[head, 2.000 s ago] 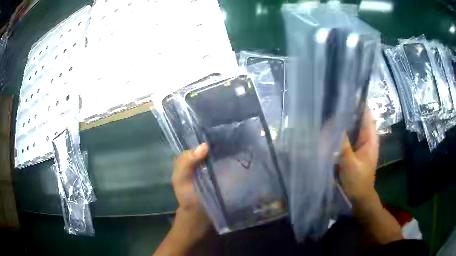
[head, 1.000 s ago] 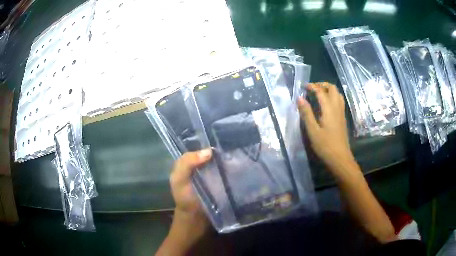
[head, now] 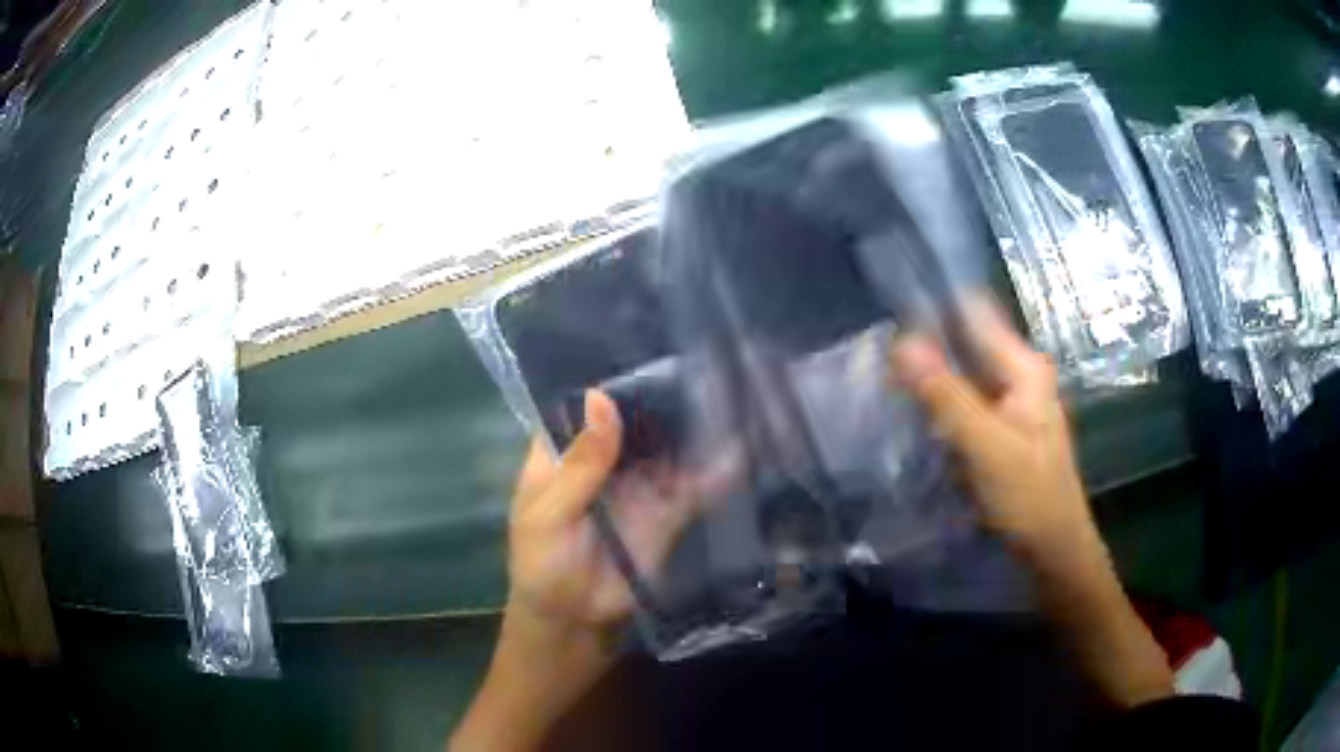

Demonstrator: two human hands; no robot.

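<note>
My left hand (head: 566,507) holds bagged dark phone parts (head: 588,316) by their left edge, with the thumb on top. My right hand (head: 999,419) holds other bagged parts (head: 801,235) by their right side; these are blurred and overlap the ones in my left hand. The sleeves are clear and shiny. How many parts each hand holds cannot be told. The fingers under the bags are hidden.
White sheets (head: 441,132) with dark holes lie at upper left over a tan cardboard edge (head: 368,320). Small bagged pieces (head: 213,529) lie at lower left. Piles of bagged parts (head: 1080,221) lie at right on the green bench (head: 368,441). A brown edge shows at far left.
My right hand has closed on bagged parts and moved them left, over those in my left hand. A pile placed at right between the first two frames remains there.
</note>
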